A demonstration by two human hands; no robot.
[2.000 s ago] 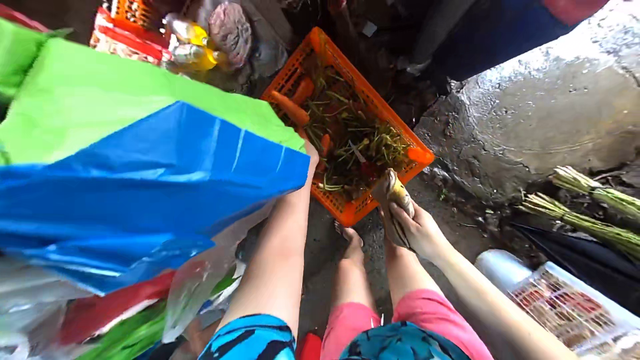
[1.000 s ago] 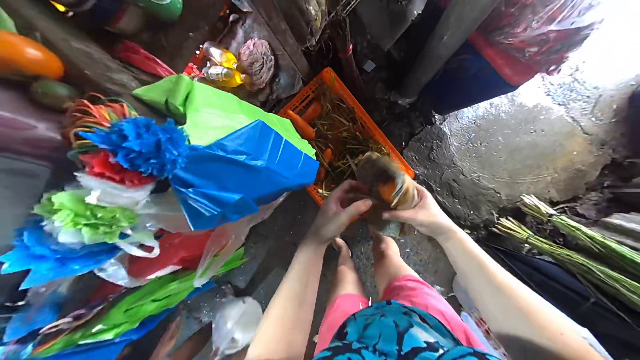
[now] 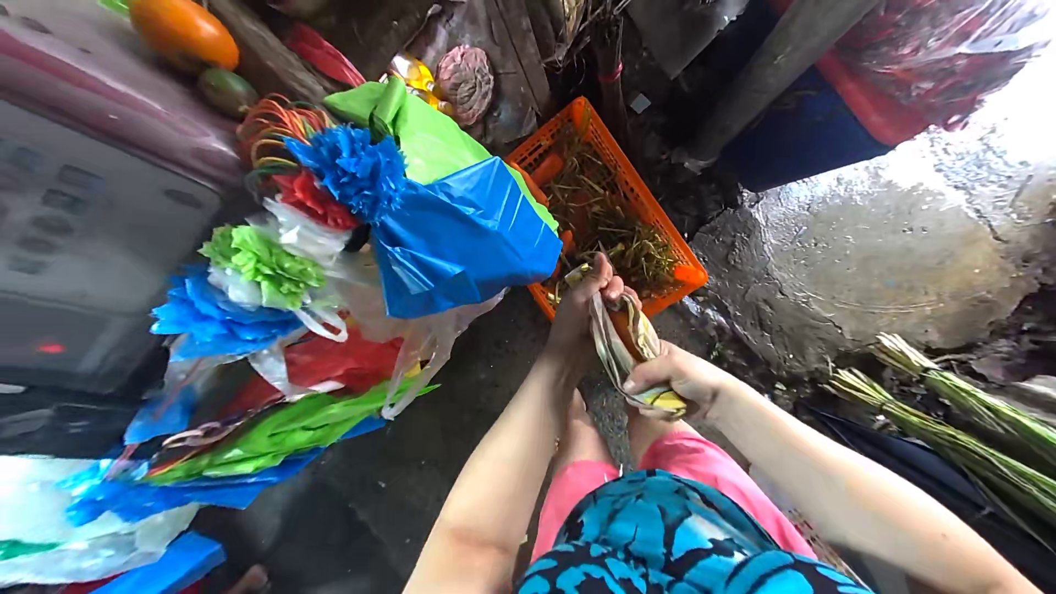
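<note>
Both my hands hold a leaf-wrapped bundle [image 3: 615, 342], its dry leaf striped pale and yellowish, with something orange-brown showing inside. My left hand [image 3: 590, 293] grips its upper end with bent fingers. Around the lower end is my right hand [image 3: 681, 381], its thumb lying on the leaf. Just beyond my left hand stands an orange plastic crate [image 3: 652, 206] with perforated walls. It contains thin green-brown stalks [image 3: 610, 219] and carrot-like orange pieces [image 3: 549, 169]. What exactly the leaf wraps is unclear.
Blue plastic bags [image 3: 462, 239] hang left of my left hand, partly over the crate, beside green, red and white bags. A scale-like grey machine [image 3: 66, 239] stands far left. Bundles of green stalks [image 3: 949, 396] lie right. A wooden post [image 3: 775, 82] stands by a blue container [image 3: 813, 132] at the upper right.
My left hand, earlier reaching to the crate's left edge behind the bags, came to the bundle and now grips its upper end. The bundle has turned lengthwise between my hands. The view has shifted left.
</note>
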